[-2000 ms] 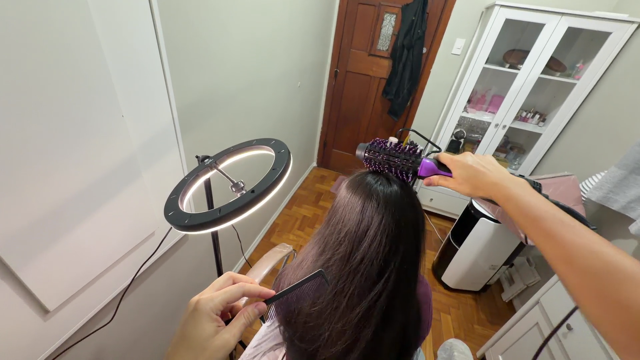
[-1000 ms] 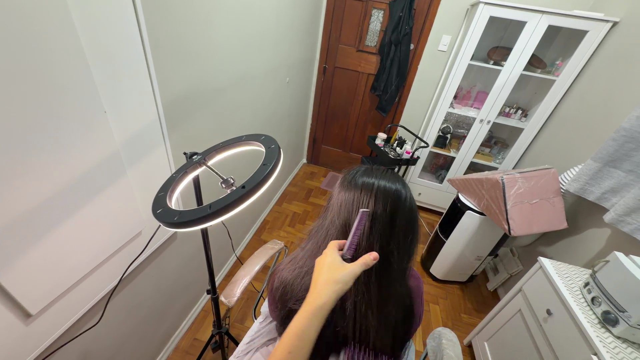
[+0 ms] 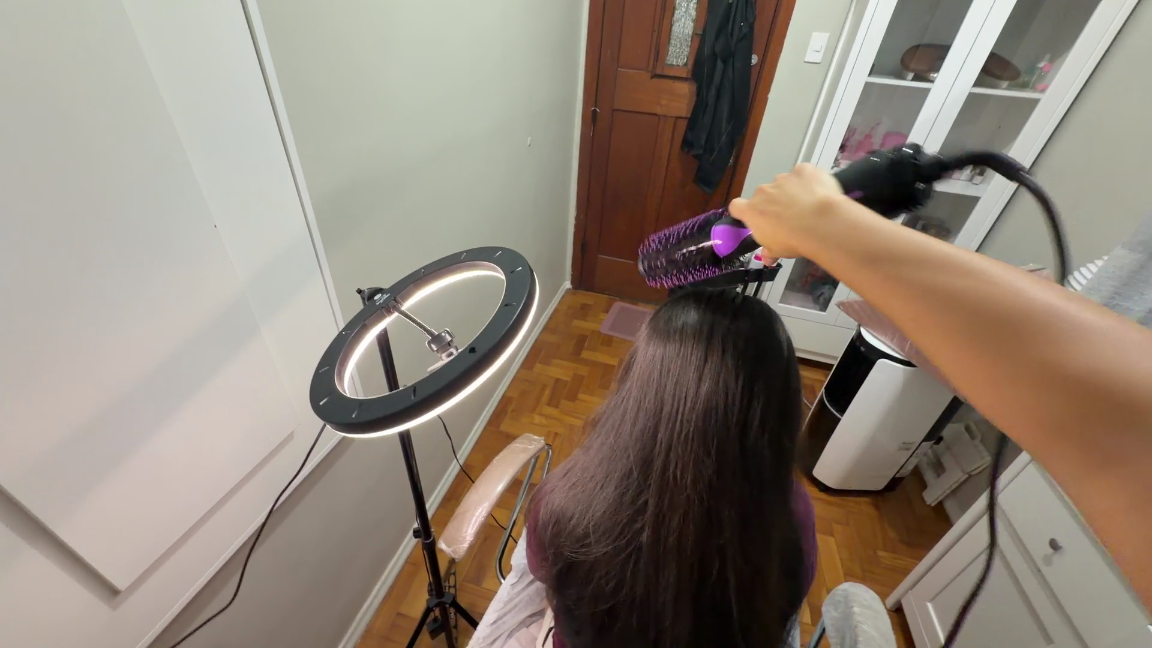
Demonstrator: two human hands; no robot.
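A black and purple hot air brush (image 3: 688,252) is gripped by its handle in my right hand (image 3: 792,211). Its bristled barrel is just above the crown of a seated person, seen from behind; whether it touches the hair cannot be told. The person's long dark hair (image 3: 684,450) hangs straight down over the back. From the brush handle a black power cord (image 3: 1048,207) curves down on the right. My left hand is out of view.
On the left stands a lit ring light (image 3: 517,333) on a black tripod (image 3: 414,486). Plastic-covered armrests (image 3: 486,495) flank the person. A white portable appliance (image 3: 873,423), a glass-door cabinet (image 3: 945,117) and a white drawer unit (image 3: 1035,540) are at the right; a wooden door (image 3: 630,153) is behind.
A second ago a hand held a purple comb against the hair; no comb shows now. The hot air brush, seen two seconds ago but not one second ago, is back above the head.
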